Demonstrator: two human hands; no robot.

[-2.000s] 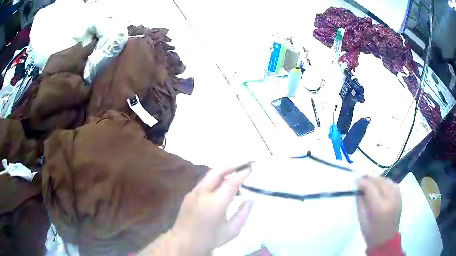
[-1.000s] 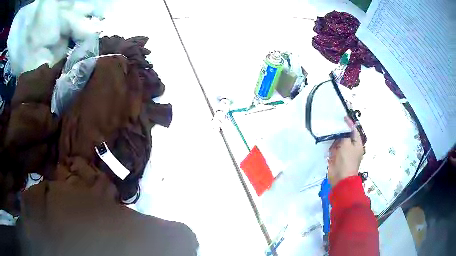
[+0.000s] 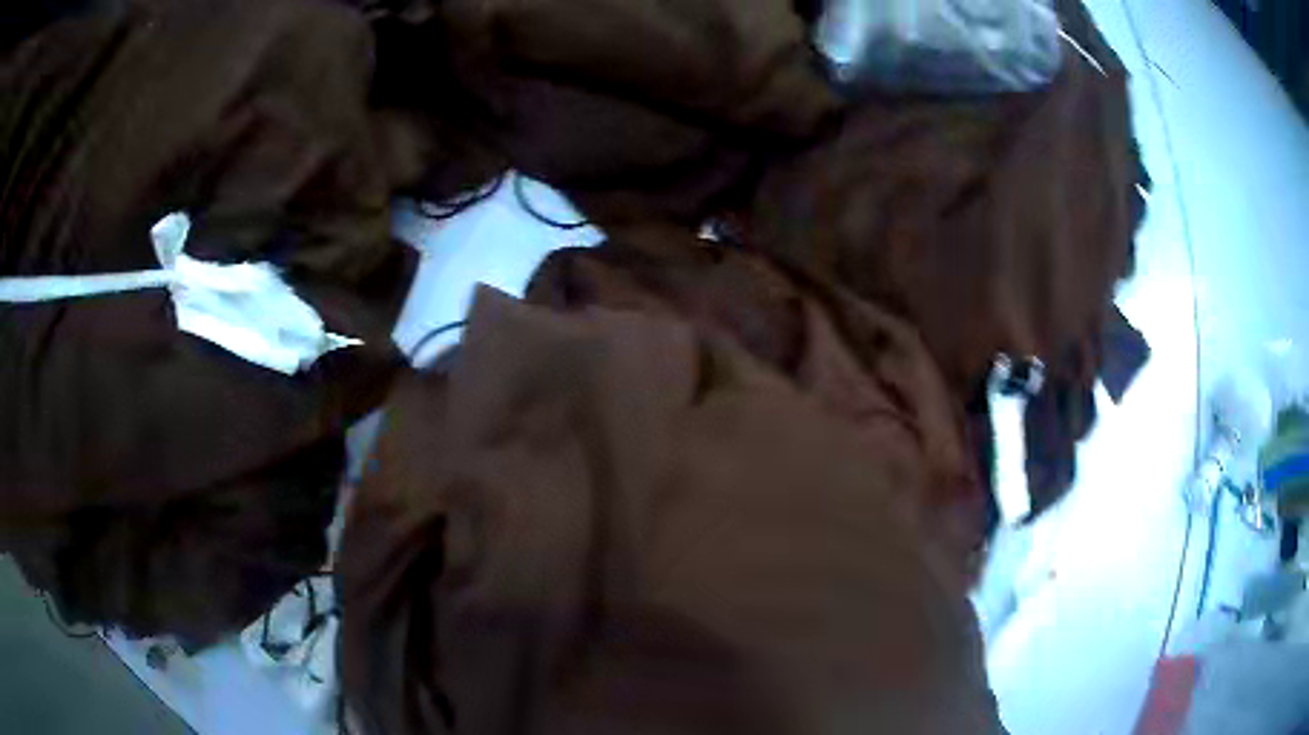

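A large loose heap of brown cloth [image 3: 718,503] lies nearest in front of me, its surface blurred. To its left is a brown bundle [image 3: 115,431] with a knotted white fabric strip [image 3: 244,309] round it. Another brown bundle [image 3: 919,216] lies behind to the right, with a small white label [image 3: 1011,438] near its lower edge. Neither my left hand nor my right hand shows in the frame.
A greyish plastic bag [image 3: 940,43] rests on the brown cloth at the top. A white table [image 3: 1098,589] shows around the heaps. At the right are a red piece [image 3: 1170,694] and a green-blue can [image 3: 1288,460], partly cut off. Thin dark cords [image 3: 294,618] lie at lower left.
My view has swung left over the brown heaps. My right hand, which held a dark thin loop over the table's right side, has left the picture. The loop is out of view too.
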